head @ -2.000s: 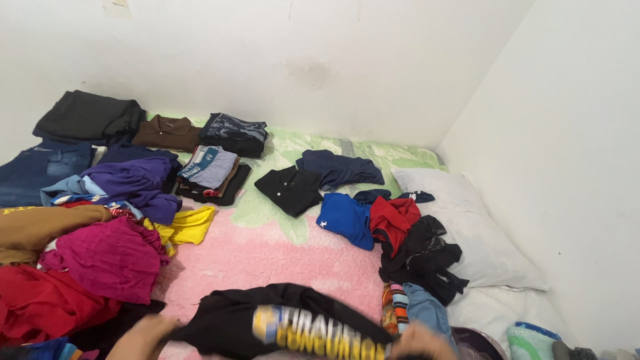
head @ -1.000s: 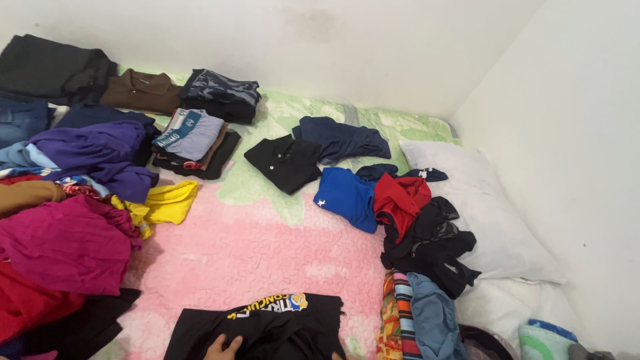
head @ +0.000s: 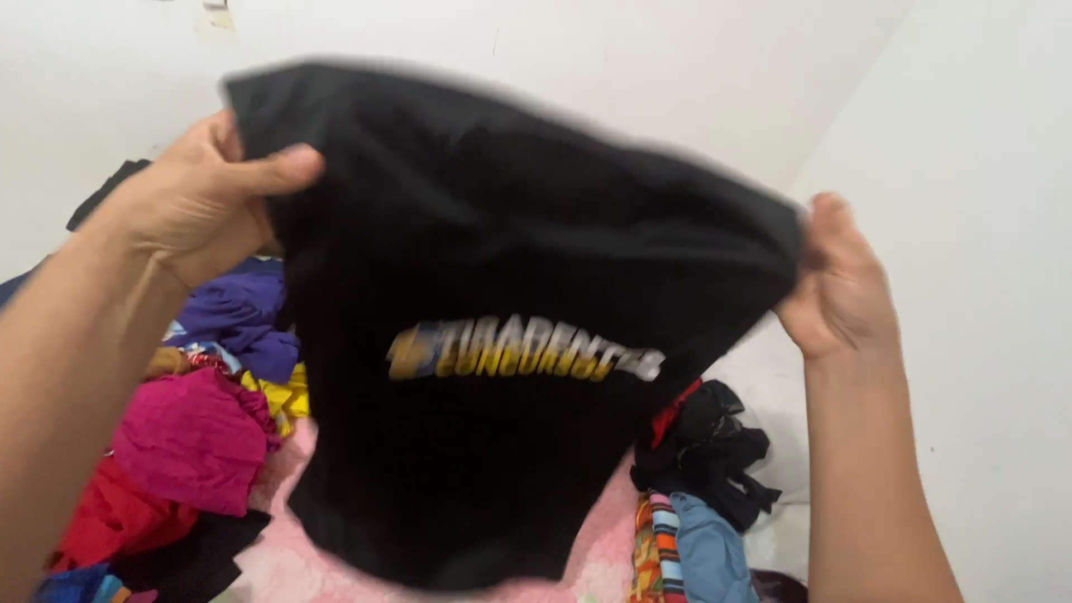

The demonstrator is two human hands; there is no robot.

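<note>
A black garment (head: 502,268) with white and yellow lettering across it hangs stretched between my two hands, slightly blurred. My left hand (head: 226,184) grips its upper left corner, thumb lying over the front of the cloth. At the upper right edge, a little lower, my right hand (head: 837,276) holds the other corner; its fingertips are partly hidden. The garment covers much of the bed behind it.
To the left lie a magenta garment (head: 197,440), a purple one (head: 239,314), a yellow one (head: 280,394) and a red one (head: 126,511). At the right are a crumpled black garment (head: 712,452) and blue folded cloth (head: 712,544). Pink bedding (head: 280,544) shows below.
The black garment was lying low on the bed under my hands a second ago; now both hands have raised it, spread, in front of the view.
</note>
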